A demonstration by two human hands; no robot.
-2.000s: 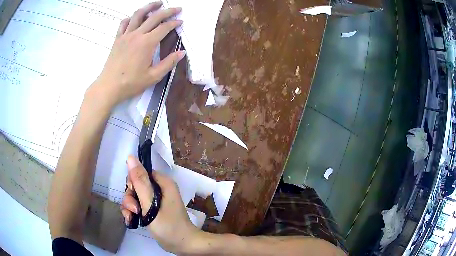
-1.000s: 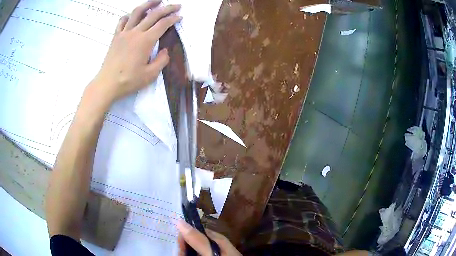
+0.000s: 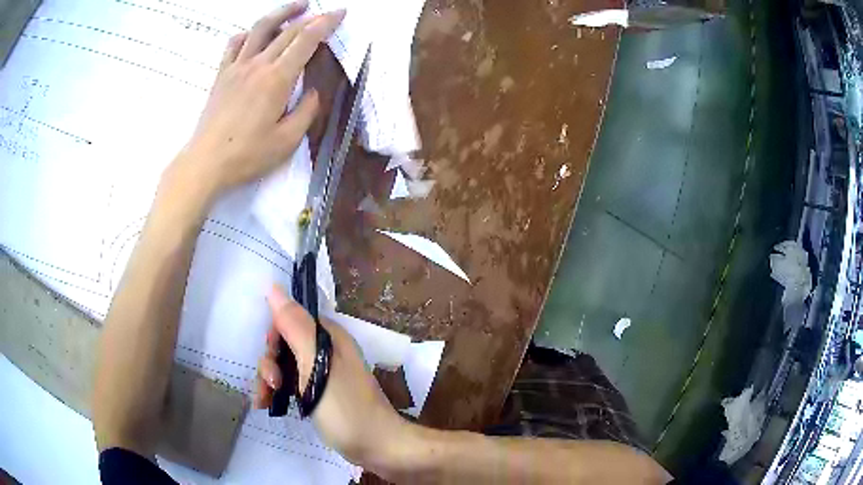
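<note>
My left hand [image 3: 251, 114] lies flat with fingers spread on the white sheet stack [image 3: 142, 76], near its right edge. The top sheet has thin printed lines. My right hand [image 3: 331, 379] is shut on the black handles of the tailor's shears [image 3: 305, 275]. Their long silver blades point up and slightly right, past the left hand's fingers, beside the sheet edge. A brass-coloured pivot shows at mid-length. The blade tips overlap a long white panel [image 3: 383, 85] at the top. I cannot tell whether the blades are cutting anything.
Small white scraps [image 3: 407, 180] and a thin white sliver [image 3: 431, 254] lie on the worn brown table [image 3: 501, 142]. White offcuts [image 3: 426, 365] lie near its front. A flat grey bar [image 3: 203, 417] lies on sheets at lower left. The green floor [image 3: 653, 208] at right holds scraps.
A second ago the right hand and shears were lower and further right; they have moved up and left, near their earlier place. The left hand has stayed almost still.
</note>
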